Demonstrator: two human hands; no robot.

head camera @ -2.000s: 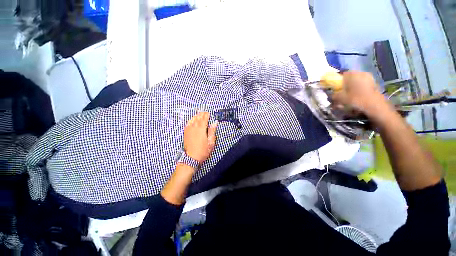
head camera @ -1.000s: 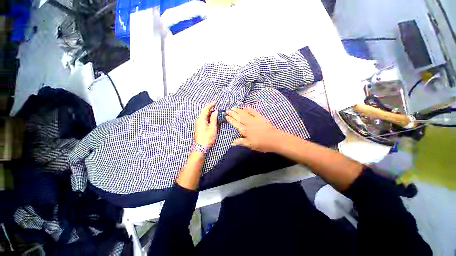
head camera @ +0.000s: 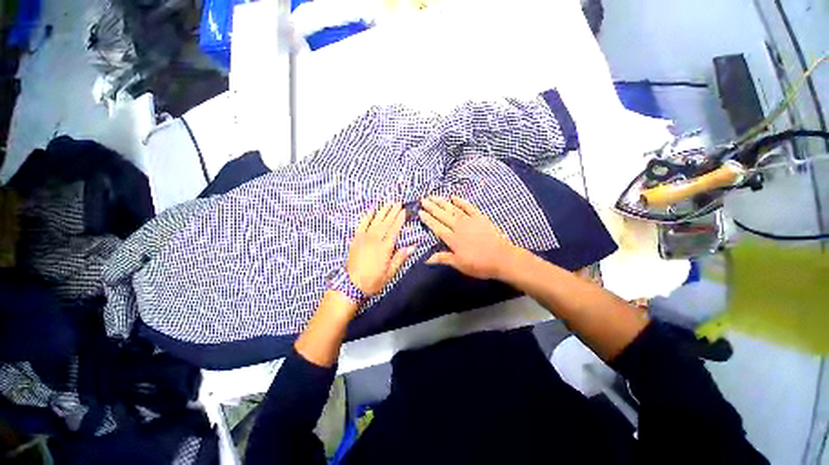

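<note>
A black-and-white checked jacket (head camera: 245, 245) lies spread on the white table, with its wide navy trim (head camera: 568, 213) along the near and right sides. My left hand (head camera: 377, 254) lies flat on the checked body, fingers pointing away from me. My right hand (head camera: 468, 238) lies flat beside it, palm down. A small dark flap or tab (head camera: 412, 210) shows between my fingertips; the rest of it is hidden under them. The steam iron (head camera: 686, 186) with its yellow-orange handle rests at the table's right, touched by neither hand.
A metal tray (head camera: 693, 238) is under the iron, with a hose and black cables running off right. A heap of navy and checked garments (head camera: 68, 218) is at the left. A blue bin (head camera: 216, 32) is at the back left. A yellow sheet (head camera: 782, 295) hangs at the right.
My right hand has let go of the iron, now on its rest, and come to the jacket beside my left hand. Over the last second both hands have flattened out around the dark flap.
</note>
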